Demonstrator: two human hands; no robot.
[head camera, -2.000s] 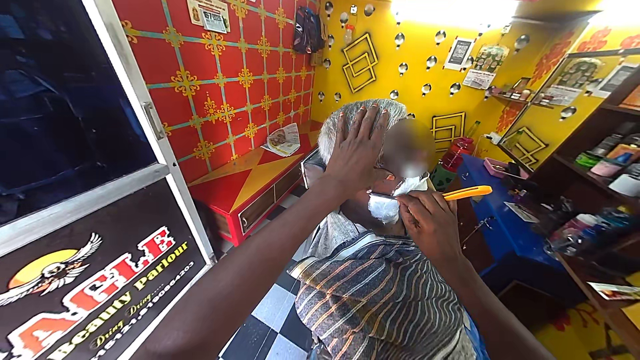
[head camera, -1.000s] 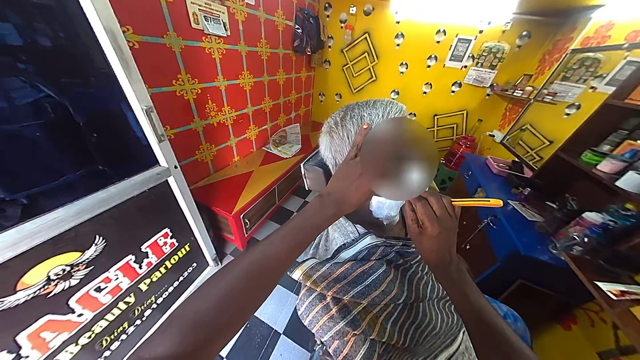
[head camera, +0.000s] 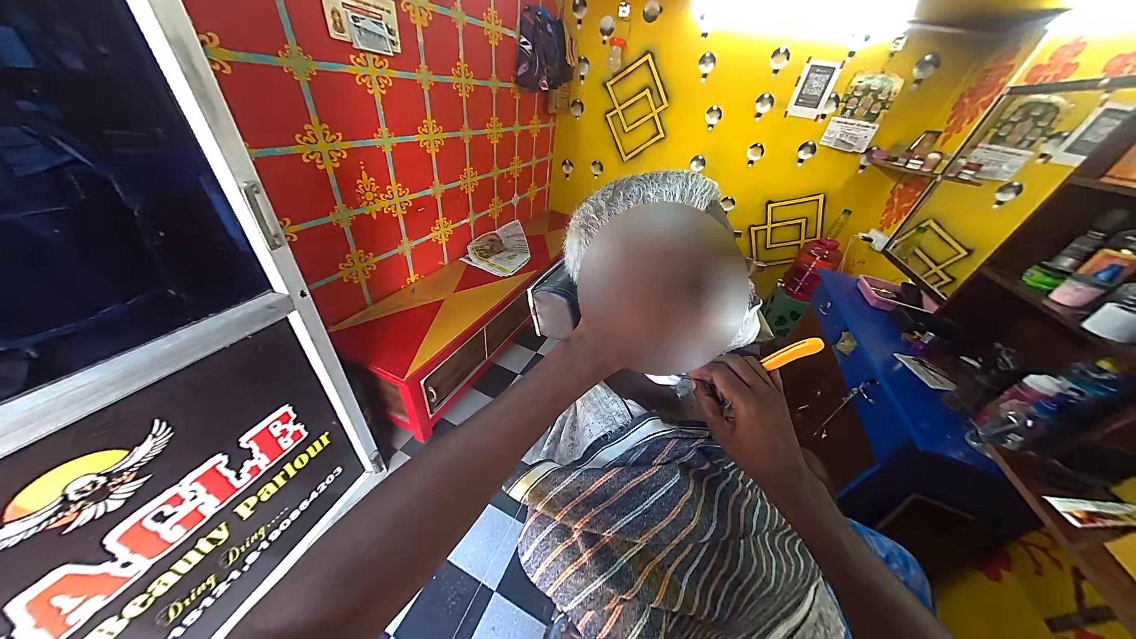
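A seated person with short grey hair (head camera: 643, 191) leans back against a dark headrest (head camera: 555, 302), with a striped cloth (head camera: 657, 524) over the chest. White lather (head camera: 745, 328) shows at the edge of the blurred face. My left hand (head camera: 612, 333) is at the face; blur hides its fingers. My right hand (head camera: 745, 399) is closed around a straight razor with an orange handle (head camera: 792, 353), just below the jaw. The handle sticks out to the right, and the blade end is hardly visible near the chin.
A red and yellow bench (head camera: 390, 351) bearing a newspaper (head camera: 499, 248) stands behind at the left, beside a metal-framed door (head camera: 288, 306). To the right are a blue counter (head camera: 874, 373) with a pink tray (head camera: 887, 293), and dark shelves (head camera: 1021, 293) crowded with bottles and jars.
My left hand has come down from the hair and forehead onto the face. The right hand has stayed near the jaw with the razor, whose handle now tilts upward more than one second ago.
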